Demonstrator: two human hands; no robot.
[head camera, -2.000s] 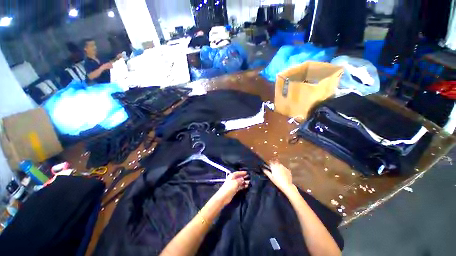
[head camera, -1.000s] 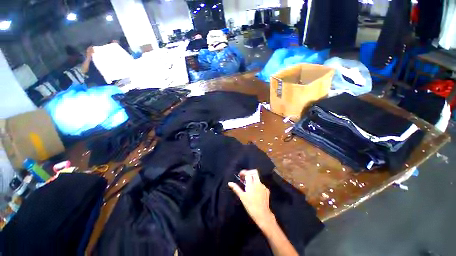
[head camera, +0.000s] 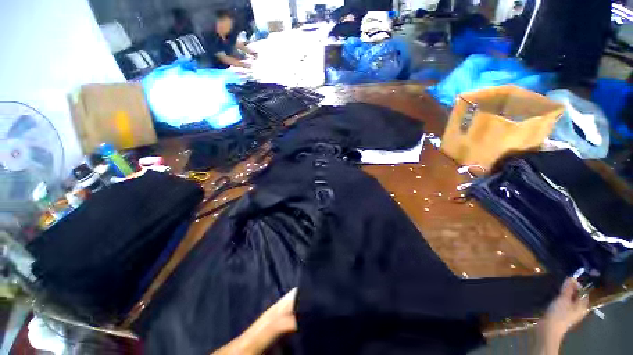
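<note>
A black jacket (head camera: 375, 256) lies spread on the table in front of me, its shinier lining (head camera: 257, 263) showing on the left side. One sleeve (head camera: 507, 295) stretches out to the right. My left hand (head camera: 274, 322) is at the bottom centre, holding the jacket's front edge, its fingertips hidden by the cloth. My right hand (head camera: 570, 305) is at the sleeve end, near the table's right edge, fingers closed on the cuff. A small thin thing shows at its fingers, too blurred to name. Dark hanger hooks (head camera: 323, 191) show at the collar.
A black heap (head camera: 354, 128) lies beyond the jacket. A folded black stack (head camera: 118, 232) is at left, another (head camera: 548, 204) at right. An open cardboard box (head camera: 496, 128), a closed box (head camera: 114, 118), yellow scissor loops (head camera: 198, 176), a fan (head camera: 24, 149) and a person (head camera: 225, 45) also show.
The pale hanger is now covered by the jacket front. My right hand has moved from the jacket's front to the outstretched sleeve. My left hand is back in view. The view has turned left.
</note>
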